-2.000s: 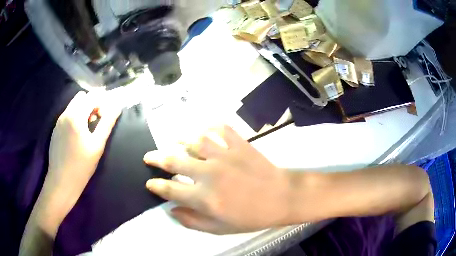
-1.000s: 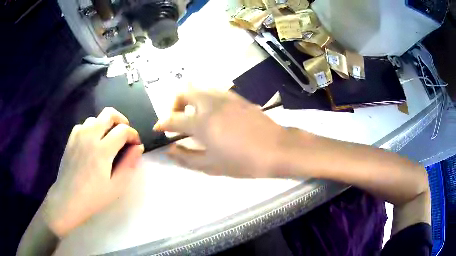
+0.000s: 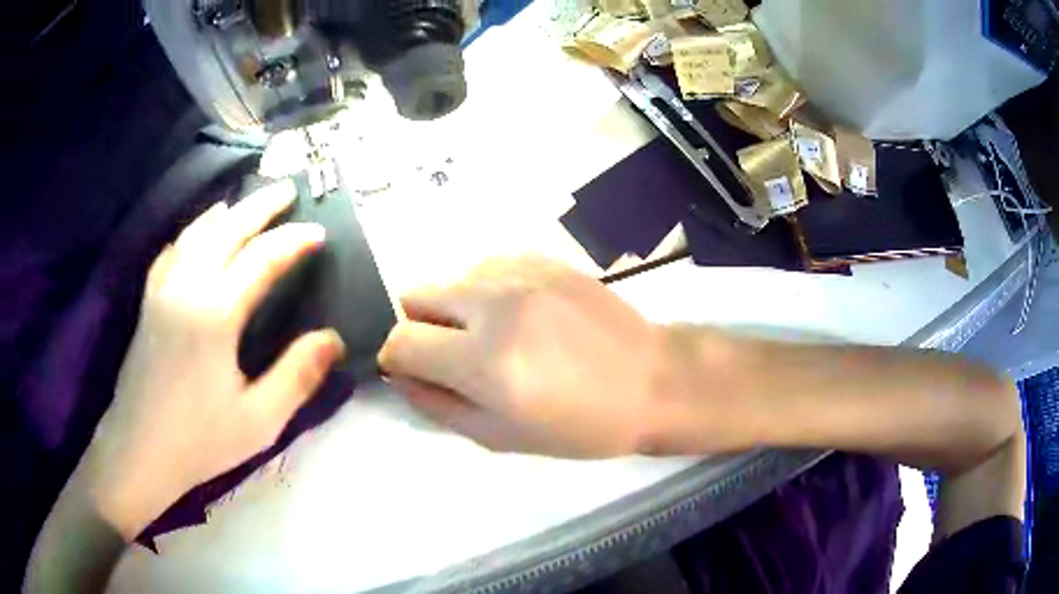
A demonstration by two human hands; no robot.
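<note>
A dark garment panel (image 3: 348, 273) lies on the white machine bed, its far end at the presser foot (image 3: 322, 174). Its straight right edge runs from the foot towards me. My left hand (image 3: 227, 337) lies on the panel with its fingers spread, pressing it and holding nothing between them. My right hand (image 3: 523, 360) pinches the near right corner of the panel between thumb and fingers. The lower edge of the cloth shows frayed below my left hand. The white sewing machine head (image 3: 221, 70) stands above the foot.
Tan folded labels (image 3: 704, 64) lie in a loose pile at the back right. Silver snips (image 3: 697, 145) rest beside them on dark cut pieces (image 3: 633, 197). A measuring tape (image 3: 650, 511) follows the curved table edge. Purple cloth (image 3: 801, 534) hangs below; a blue basket (image 3: 1039, 453) stands right.
My left hand first moved back from near the needle, then opened and moved forward over the panel. My right hand has closed on the panel's corner. The near cloth edge has shifted.
</note>
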